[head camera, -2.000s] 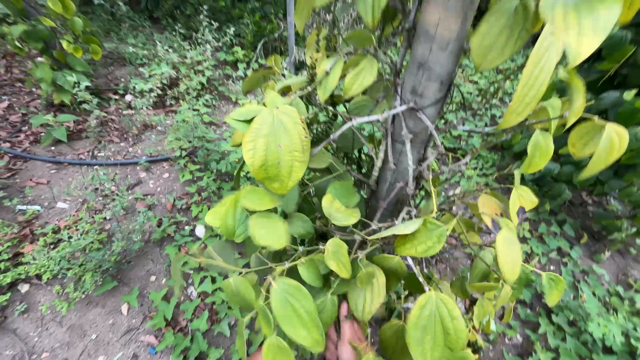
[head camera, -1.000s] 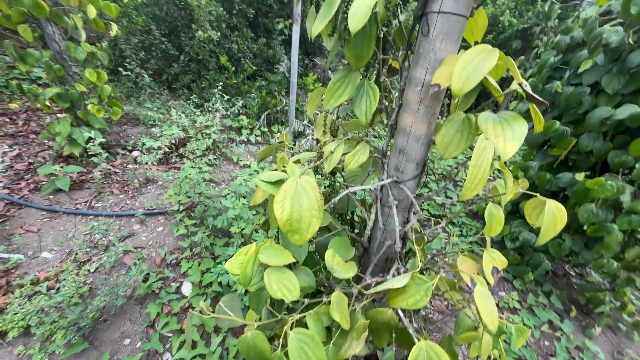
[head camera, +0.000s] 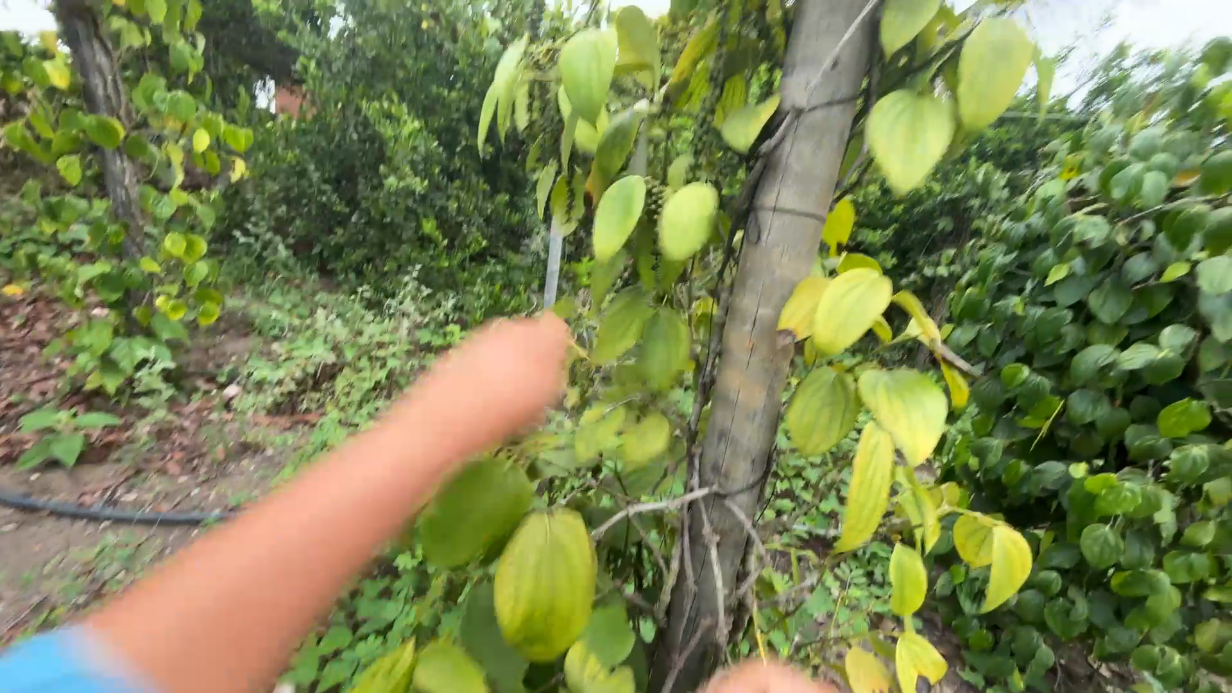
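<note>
My left hand (head camera: 525, 361) reaches in from the lower left on a bare forearm with a blue sleeve. It is blurred, beside the leaves of a climbing vine (head camera: 664, 351), and its fingers are hidden from view. At the bottom edge only the top of my right hand (head camera: 765, 679) shows, near the foot of a wooden post (head camera: 760, 318). Yellow-green leaves (head camera: 546, 584) and bare twigs (head camera: 654, 507) surround the post. Green spikes of small berries (head camera: 654, 207) hang among the upper leaves. Neither hand shows what it holds, if anything.
A black hose (head camera: 106, 512) lies on the soil at the left. Dense dark-green foliage (head camera: 1107, 462) stands at the right. Another vine-covered trunk (head camera: 108, 125) rises at the upper left, and a thin pale pole (head camera: 553, 265) stands behind the vine.
The view has tilted up along the post. My left forearm has come in across the lower left. A hand among the low leaves two seconds ago was out of view one second ago.
</note>
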